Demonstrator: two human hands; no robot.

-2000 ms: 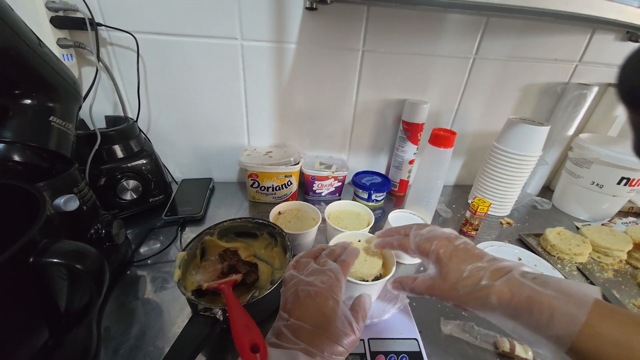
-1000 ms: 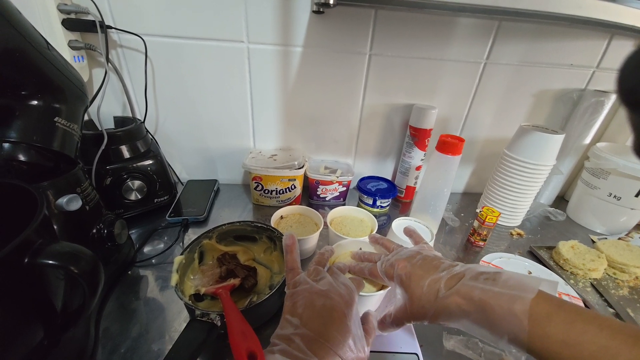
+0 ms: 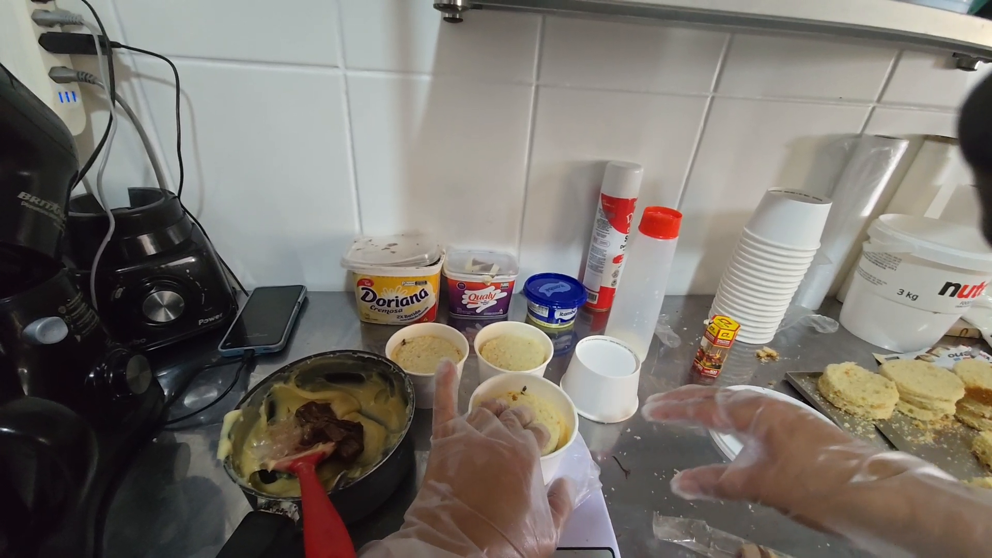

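My left hand [image 3: 488,473], in a clear plastic glove, rests its fingertips on the cake in a white paper cup [image 3: 570,434], which stands on a white kitchen scale [image 3: 585,496]. My right hand [image 3: 759,442], gloved too, hovers with fingers apart and holds nothing. Two more cups, each with a cake layer [image 3: 426,354] [image 3: 513,351], stand behind. An upside-down white cup [image 3: 600,380] sits to their right. At the left, a dark pot [image 3: 387,465] holds yellow cream with a brown mass and a red spatula [image 3: 318,504].
Margarine tubs [image 3: 397,294], a blue-lidded tub [image 3: 554,298], a red-capped bottle [image 3: 643,279] and a spray can [image 3: 612,232] line the tiled wall. Stacked cups [image 3: 767,271], a small yellow box [image 3: 714,346], a white bucket [image 3: 891,310] and a tray of cake rounds [image 3: 856,389] stand right. A phone [image 3: 263,319] lies left.
My right hand has moved away from the cup on the scale, to the right. My left hand is still at that cup, its fingers now on the cake.
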